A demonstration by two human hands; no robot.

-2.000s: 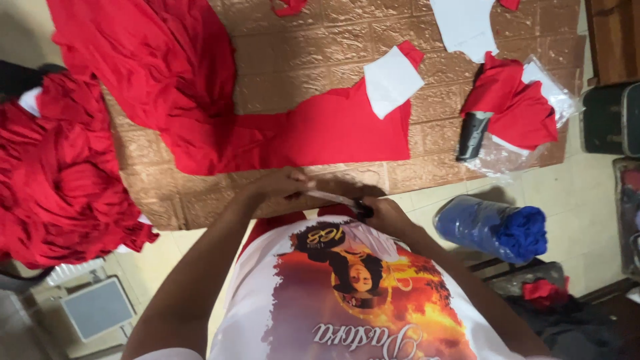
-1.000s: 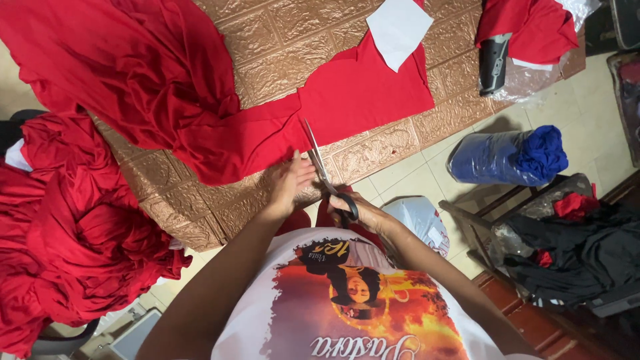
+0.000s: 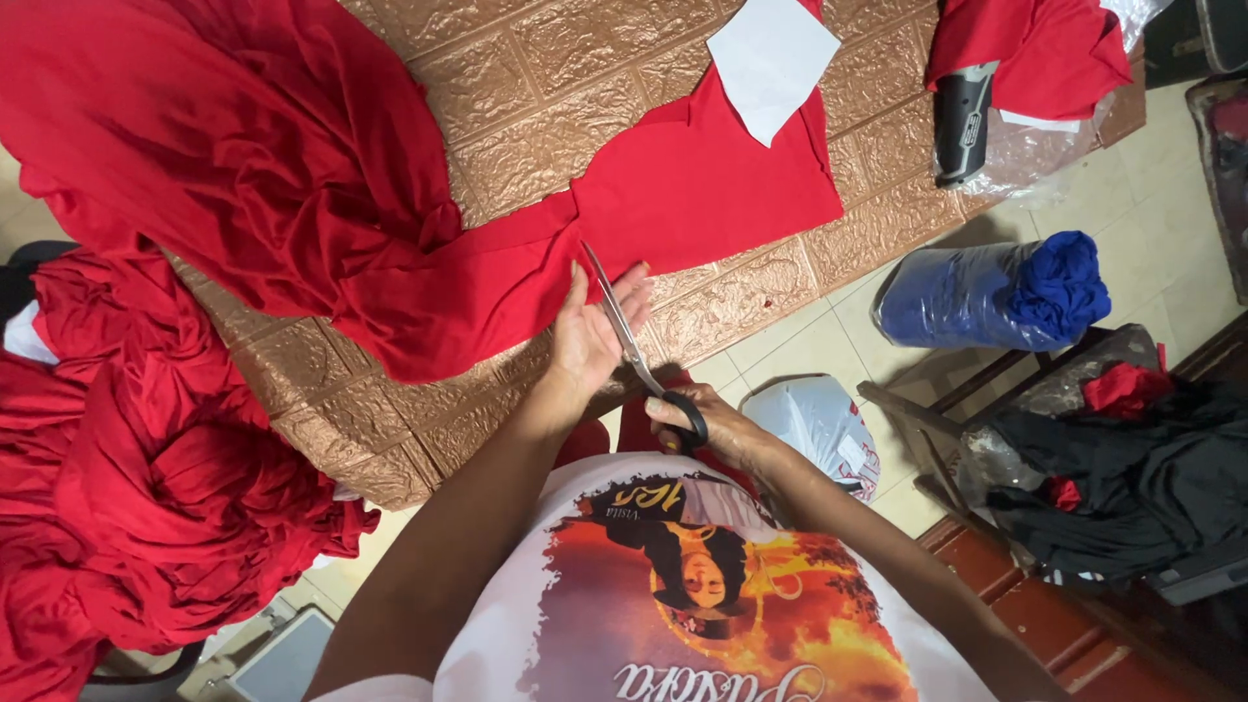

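Observation:
My right hand (image 3: 707, 421) grips the black handles of a pair of scissors (image 3: 617, 317), whose metal blades point away from me and look closed. The blades lie across my left hand (image 3: 593, 336), which is palm up with spread fingers at the near edge of the red fabric (image 3: 517, 283). Whether the left fingers grip anything is not clear. The blade tips are near where a narrower red strip meets a wider red piece (image 3: 712, 185). On that piece's far right part rests a white angular pattern piece (image 3: 773, 63).
A bronze brick-patterned table cover (image 3: 531, 83) lies under the fabric. Red cloth is heaped (image 3: 185, 468) at left. At right are a black tool (image 3: 965, 125), a plastic-wrapped blue roll (image 3: 994, 292), a plastic bag (image 3: 814, 429) and a chair with black cloth (image 3: 1131, 478).
Since two seconds ago, the scissors have gone from close to my body to the fabric's near edge. My left hand has opened out beneath the blades. The view has shifted.

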